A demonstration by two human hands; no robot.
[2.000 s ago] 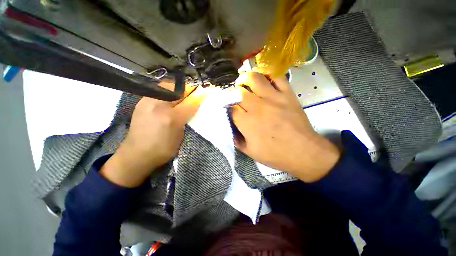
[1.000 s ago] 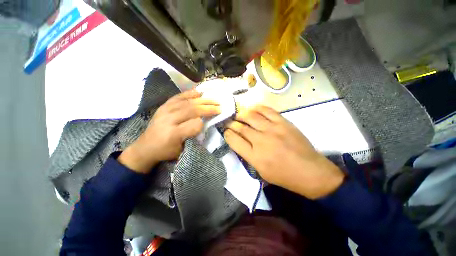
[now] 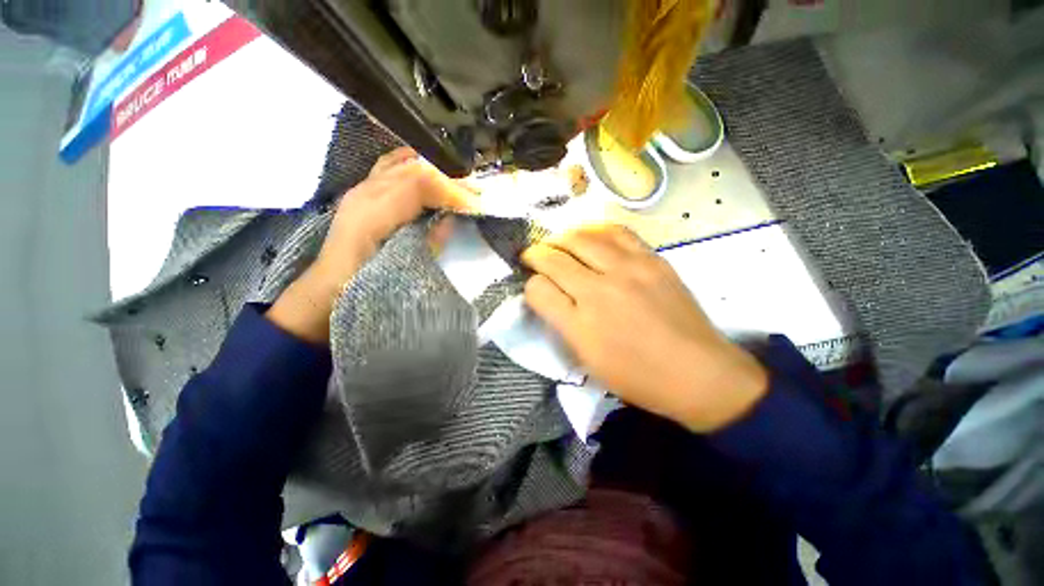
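The grey fabric garment piece lies bunched in front of the needle and hangs over the front edge, with white fabric showing between its folds. My left hand grips the grey cloth just left of the needle; its fingertips are partly hidden in the cloth. My right hand is curled on the cloth edge just right of and below the needle. The presser foot area of the sewing machine sits beyond the fingertips in lamp glare, which hides the needle.
White-rimmed scissors lie right of the needle. Yellow threads hang from the head. A loose grey panel lies further right, beside a yellow packet and a dark flat object. A ruler strip runs along the front edge.
Both hands have come back from the needle. Over the last second, my left hand moved slightly up and left, and the grey cloth is lifted and folded over more of the white fabric.
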